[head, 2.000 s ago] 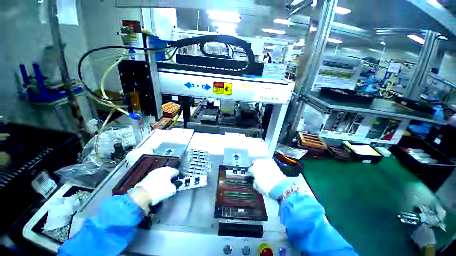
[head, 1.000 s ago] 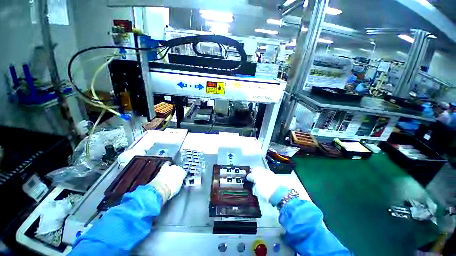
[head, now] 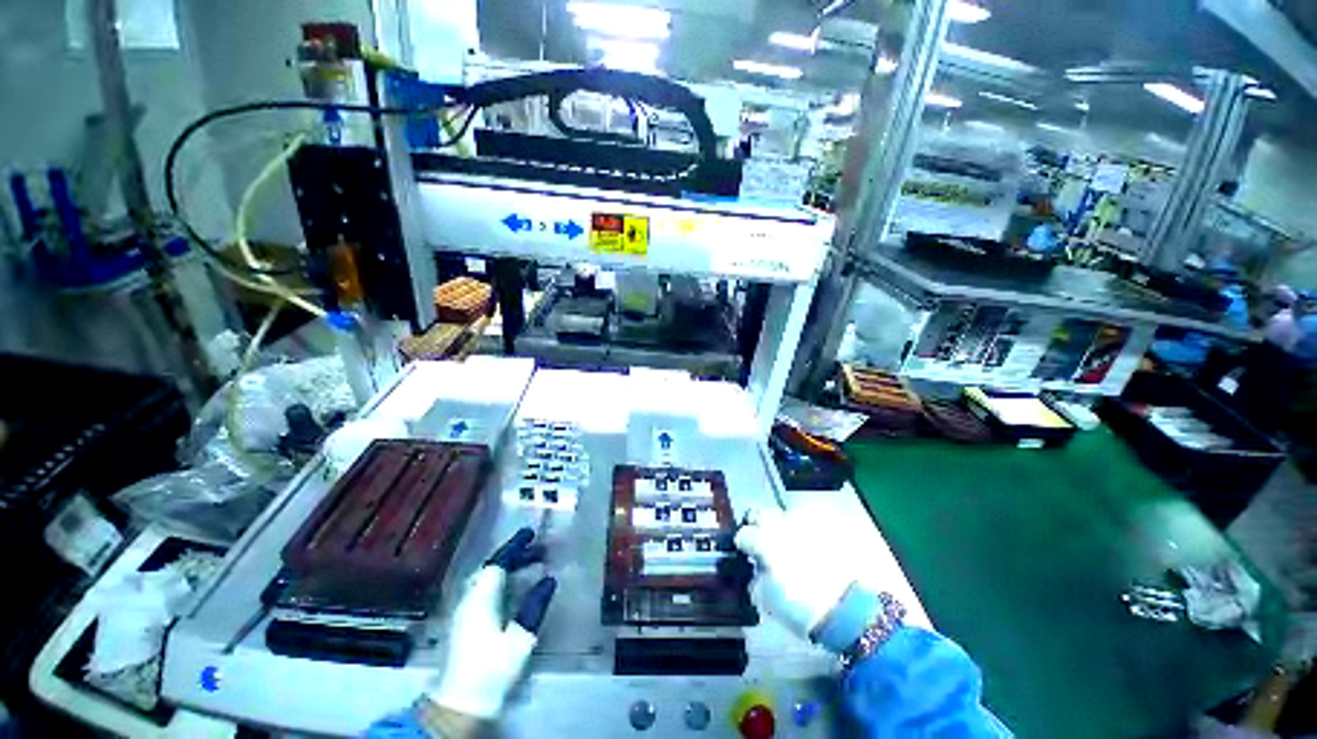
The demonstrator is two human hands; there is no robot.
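The right fixture, a dark red-brown block on the right table, holds three rows of white-silver parts. My right hand, in a white glove with dark fingertips, is at its right edge beside the lowest row; whether it grips a part cannot be told. My left hand, gloved with dark fingertips, is between the fixtures with thumb and finger apart, holding nothing. More white-silver workpiece rows lie above it on the white surface. The left fixture shows long slots and no white parts.
The gantry spans behind the fixtures, with the machine head at its left. Start buttons and the red emergency stop are on the front panel. A small-parts tray and black tote are at left, a green mat at right.
The right fixture went from one visible row to two, now three. My left hand has moved from the left fixture's edge down towards the front, fingers apart. My right hand has moved lower along the right fixture.
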